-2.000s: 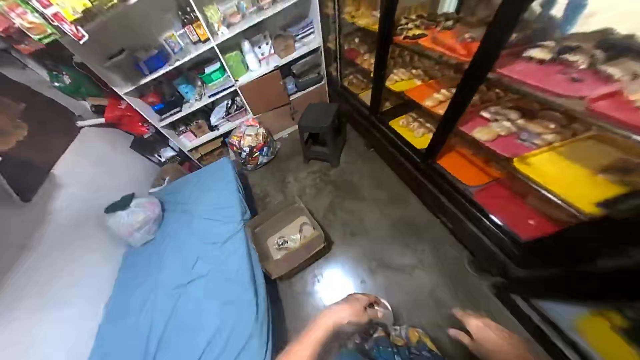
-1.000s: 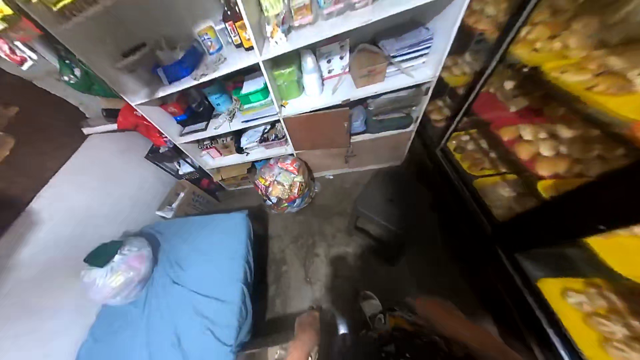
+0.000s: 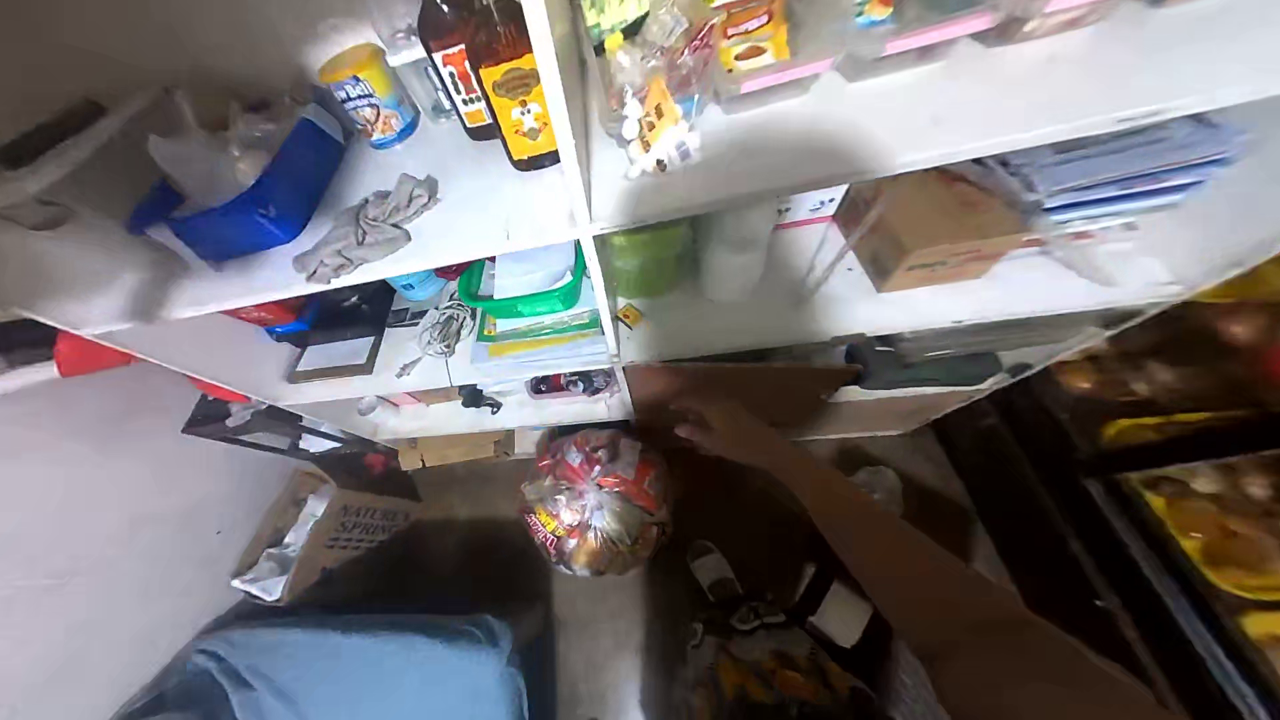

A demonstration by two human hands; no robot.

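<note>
My right hand reaches in from the lower right, just in front of a brown panel low on the white shelving. Its fingers are slightly apart with nothing visible in them; whether they touch the panel, I cannot tell. Left of and below the hand, a tied clear plastic bag of colorful packets rests on the floor. My left hand is out of view.
White shelves hold bottles, a blue basket, a green tray and a cardboard box. A blue-covered surface is lower left, an open carton behind it. Bread display shelves stand at right.
The view has moved close to the shelving. My right hand now reaches out to the low brown panel; my left hand, seen earlier near the bottom edge, has left the view.
</note>
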